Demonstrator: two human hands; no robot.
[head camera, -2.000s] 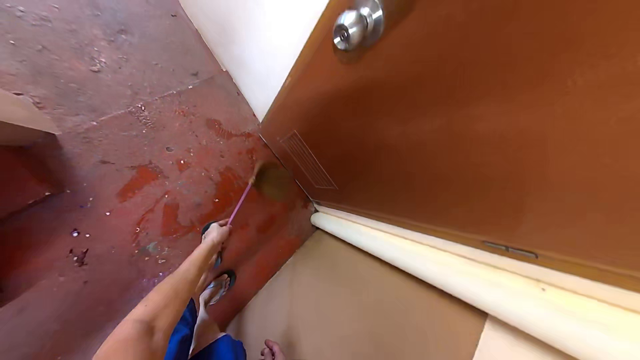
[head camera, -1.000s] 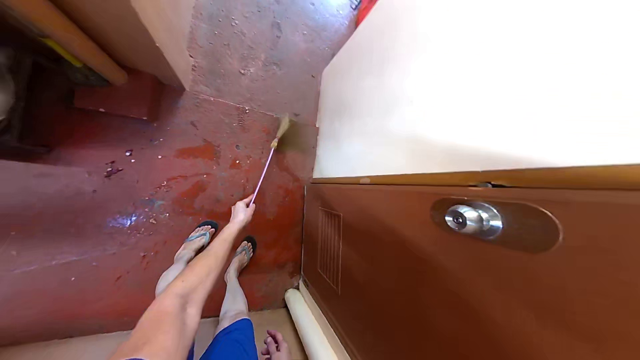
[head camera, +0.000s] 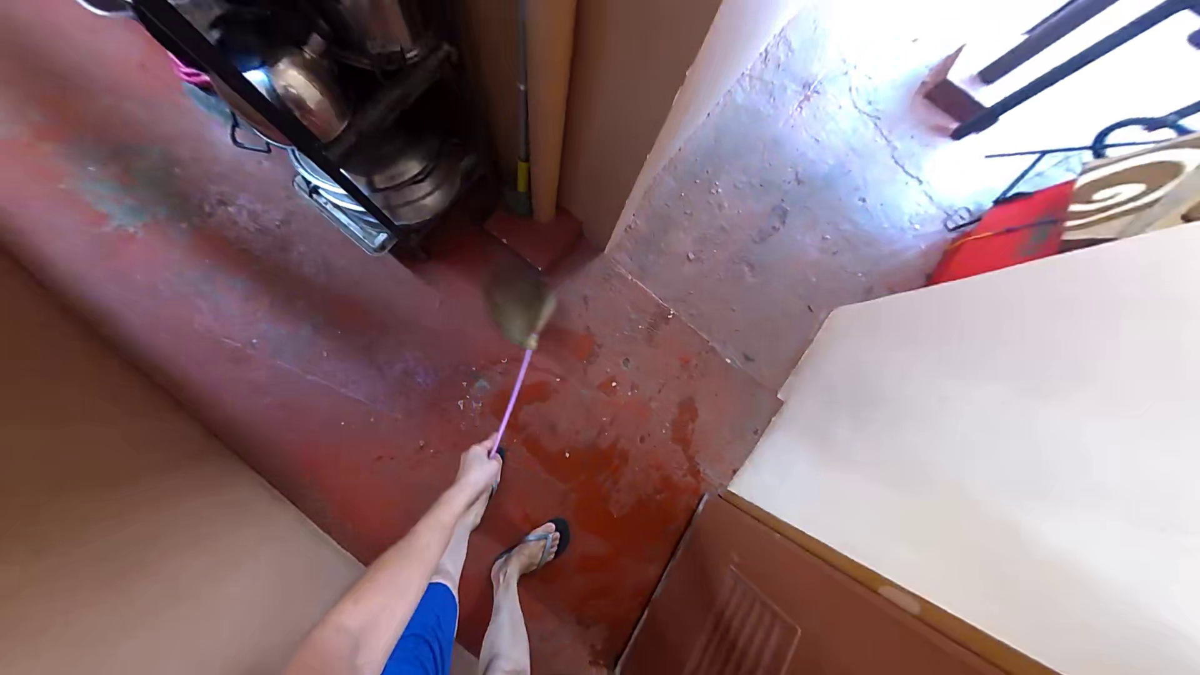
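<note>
My left hand (head camera: 480, 466) is closed around the thin pink-purple handle of a broom (head camera: 513, 398). The broom's tan fiber head (head camera: 518, 305), blurred, is over the red floor, beyond my hand and close to the foot of a wooden post. Reddish, wet-looking patches and small bits of debris (head camera: 614, 382) lie on the floor (head camera: 581, 459) to the right of the handle. My right hand is out of view.
A black rack with metal pots (head camera: 309, 98) stands upper left, beside a post on a red base (head camera: 536, 234). My sandaled foot (head camera: 534, 548) is below. A brown door (head camera: 750, 600) and white wall (head camera: 984, 412) are right; a red item (head camera: 1008, 230) and railings lie beyond the doorway.
The view has swung from the door toward the rack and doorway. The broom head has moved from beside the door, past the white wall's edge, to near the post. My right hand has left view.
</note>
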